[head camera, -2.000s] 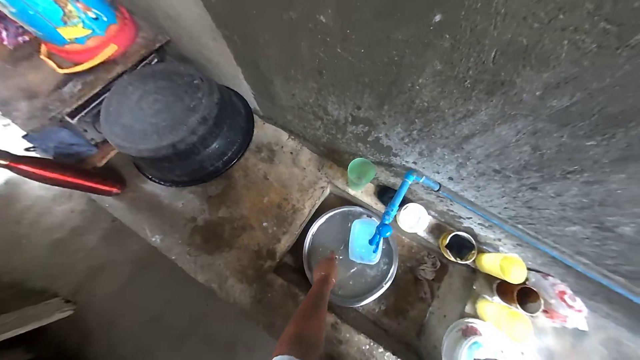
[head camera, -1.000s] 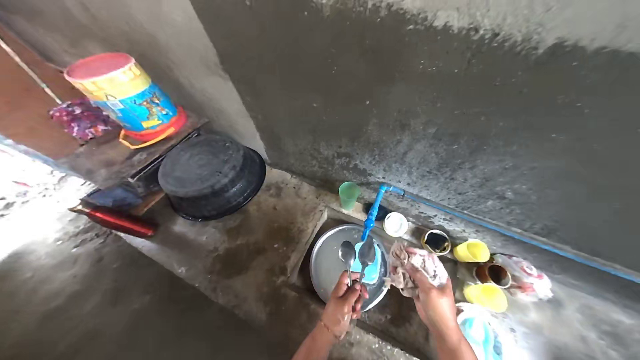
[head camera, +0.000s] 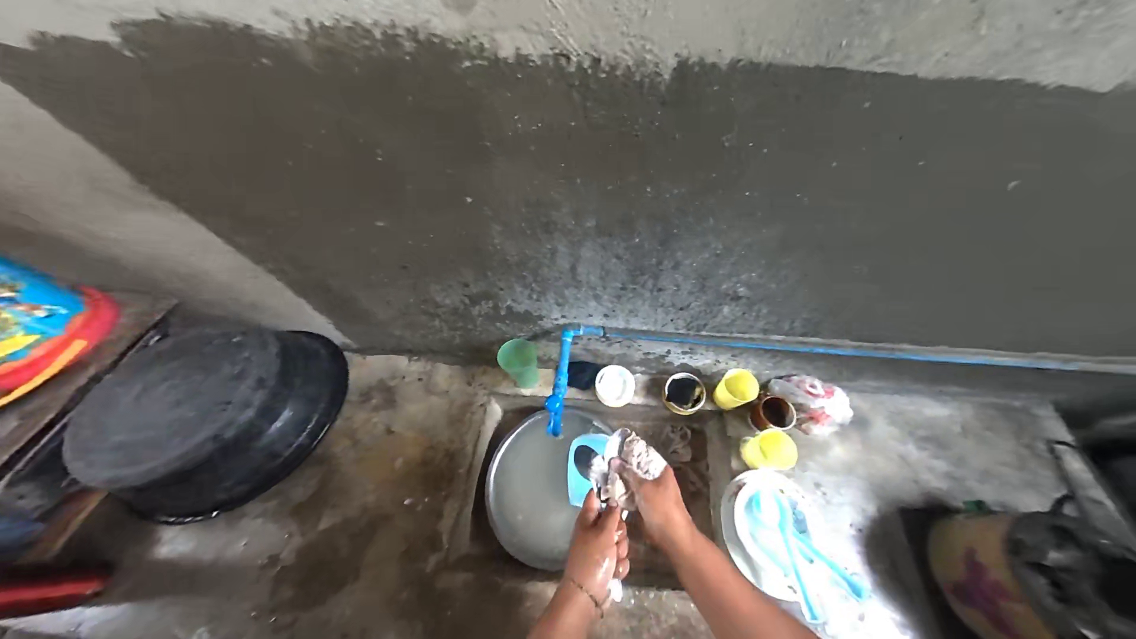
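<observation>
My left hand (head camera: 596, 552) grips metal spoons (head camera: 586, 461) by their handles, bowls upward, over the right side of a round metal basin (head camera: 525, 497) of cloudy water. Against the spoons my right hand (head camera: 655, 497) presses a bunched, wet, soapy-looking cloth (head camera: 641, 457). Behind the spoons, a light blue plastic dipper (head camera: 581, 484) lies in the basin, partly hidden. A blue pipe faucet (head camera: 556, 404) stands above the basin's back rim.
Along the wall are a green cup (head camera: 519, 362), a white container (head camera: 615, 385), a dark-filled container (head camera: 684, 392), yellow cups (head camera: 736, 389) and a plastic bag (head camera: 812, 404). Plates with blue utensils (head camera: 781, 532) lie right. A black tub (head camera: 204, 417) is left; a patterned container (head camera: 976, 568) stands far right.
Two seconds ago one hand was in the basin. One second ago the spoons and cloth were held apart; now the cloth is against the spoons. The view has swung right.
</observation>
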